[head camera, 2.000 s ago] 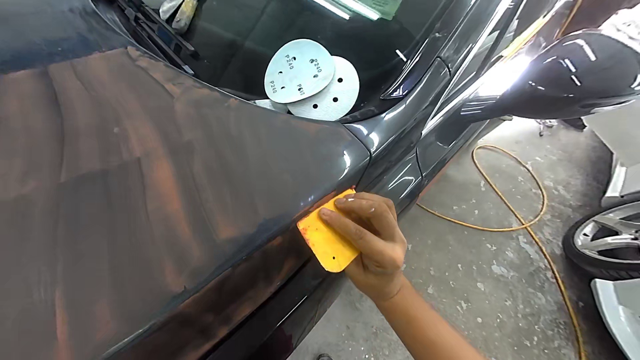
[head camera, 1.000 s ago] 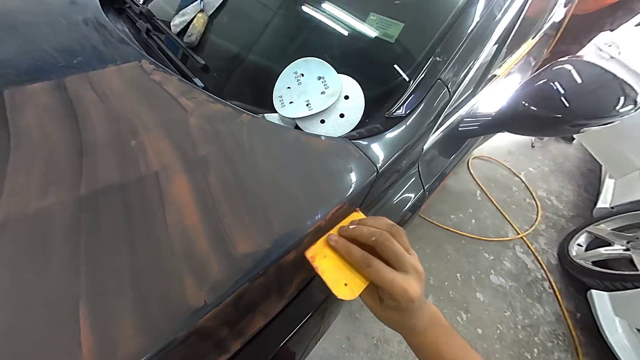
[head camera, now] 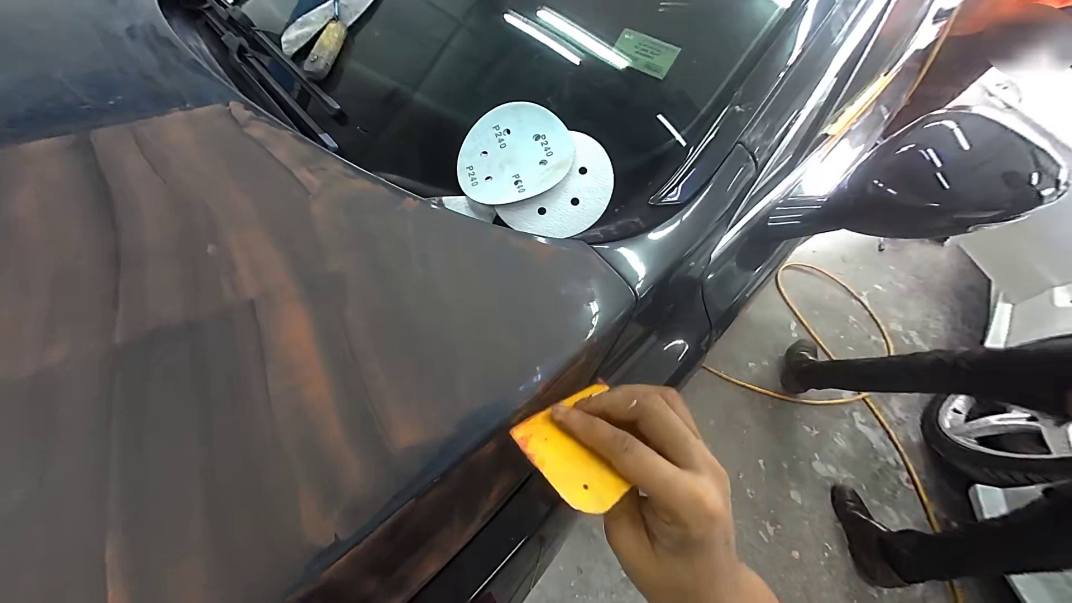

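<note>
A yellow flat body-filler spreader [head camera: 571,462] is pinched in my right hand [head camera: 662,477], its upper edge against the outer edge of the car hood [head camera: 402,335]. The hood carries streaky grey and brown coating, with a dark blue-grey band along its side. Round P240 sanding discs [head camera: 515,155] lie overlapped at the base of the windshield [head camera: 419,75], above my hand. My left hand is out of view.
The side mirror [head camera: 946,176] juts out at the upper right. A yellow hose [head camera: 900,444] loops over the concrete floor. A person's legs in dark trousers [head camera: 938,371] stand near a wheel [head camera: 997,435]. Wiper arms [head camera: 268,79] and a handled tool [head camera: 327,48] rest by the windshield.
A person's legs have come into view at the right, beside the wheel. My right hand has moved down along the hood's edge, still holding the yellow spreader.
</note>
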